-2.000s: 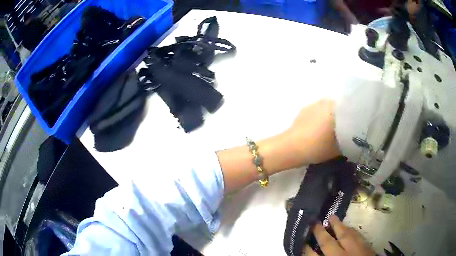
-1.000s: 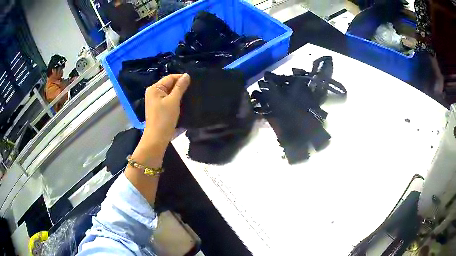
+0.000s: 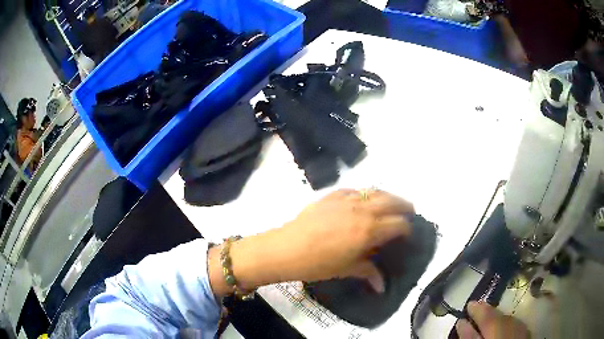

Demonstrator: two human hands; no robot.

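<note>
My left hand lies on a black rounded panel on the white table, thumb and fingers curled onto the fabric. My right hand, cut off by the lower edge, has its fingers on a black zippered strip beside the machine; its far edge curves up in a loop. The white sewing machine head stands at right. The needle area is small and unclear. More rounded panels lie beside the blue bin, next to a heap of black zippered strips.
A blue bin full of black pieces stands at upper left, overlapping the table's left corner. A second blue bin with a pale bag is at the top. A person is far left; another person's dark clothing shows at upper right.
My left hand has moved from the panel stack by the bin to the near table, bringing a rounded panel with it. The view has swung right, and my right hand has come into view.
</note>
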